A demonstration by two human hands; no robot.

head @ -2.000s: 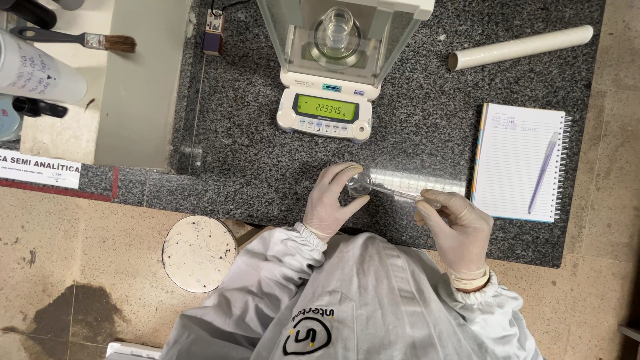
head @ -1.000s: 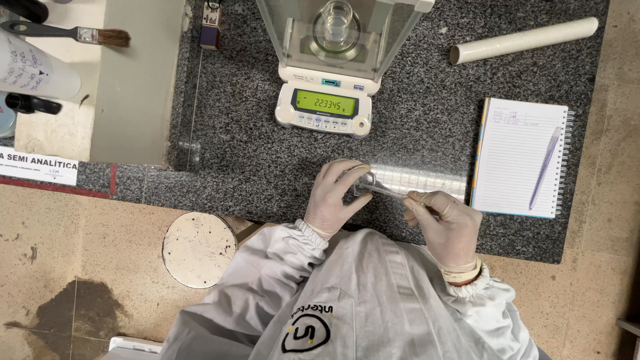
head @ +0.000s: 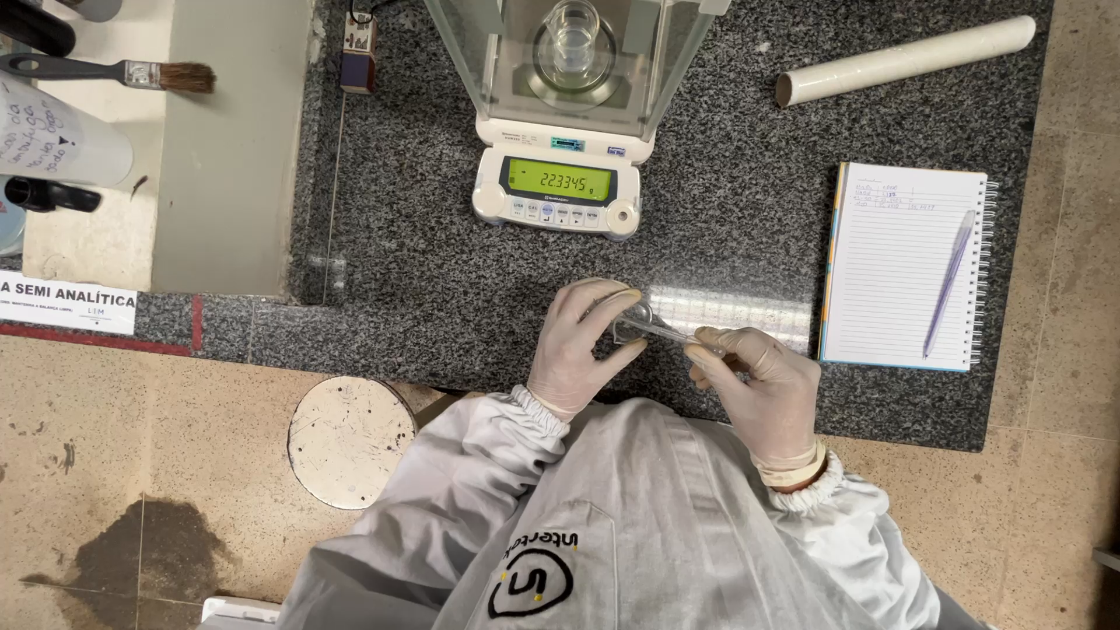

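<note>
My left hand (head: pixel 584 346), in a pale glove, is closed around a small clear glass vessel (head: pixel 632 322) near the front edge of the granite bench. A thin clear rod or dropper (head: pixel 665 332) runs from the vessel's mouth to my right hand (head: pixel 757 376), also gloved, which pinches its other end between thumb and fingers. Whether the rod is glass or plastic I cannot tell. Beyond my hands stands an analytical balance (head: pixel 556 188) with a lit green display reading 22.3345 g. A clear glass vessel (head: pixel 573 44) sits on its round metal pan inside the draft shield.
A spiral notebook (head: pixel 901 289) with a pen (head: pixel 948 284) lies right, below a white tube (head: pixel 906 61). A small box (head: pixel 358 52) is left of the balance. Farther left, a raised slab (head: pixel 232 149) adjoins a brush (head: pixel 114 72) and a white bottle (head: pixel 66 136). A round stool (head: pixel 352 442) stands below.
My right hand has shifted slightly left, nearer my left hand, since two seconds ago. Both hands keep their hold, and the balance display appears unchanged.
</note>
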